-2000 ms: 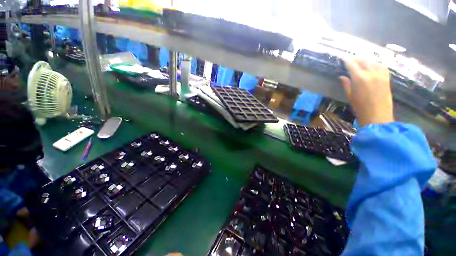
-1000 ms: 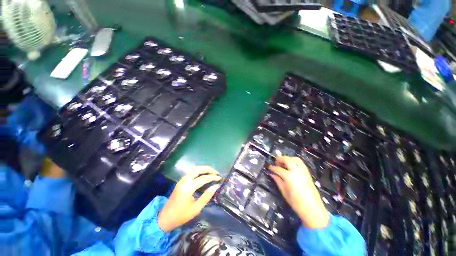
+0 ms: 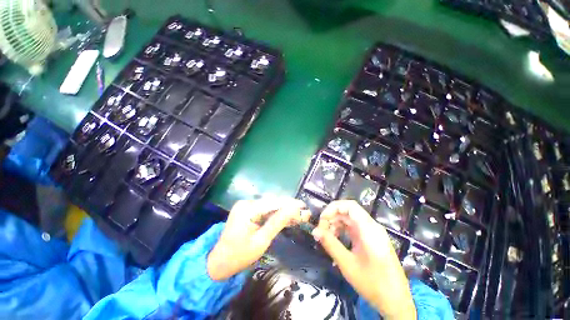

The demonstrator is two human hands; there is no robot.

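Observation:
My left hand (image 3: 259, 234) and my right hand (image 3: 362, 250) are bare and meet fingertip to fingertip at the near left edge of the right component tray (image 3: 409, 156). A tiny dark piece (image 3: 304, 211) shows at my left thumb and finger; it is too small to identify. My right fingers are curled close beside it; what they hold cannot be told. The right tray's pockets hold small clear-grey pieces with thin red and dark wires. The left black blister tray (image 3: 181, 119) holds black modules with silver patches in many pockets; others are bare.
More black trays with pale parts (image 3: 537, 206) stand at the far right. A pale green fan (image 3: 24, 34), a white flat object (image 3: 79, 72) and a grey oval object (image 3: 115, 36) are at the upper left. A person's blue sleeve (image 3: 40, 150) is at the left edge.
My right hand came down from the overhead shelf to the right tray, then drew back toward my left hand. My hands have come together. The view has tilted down.

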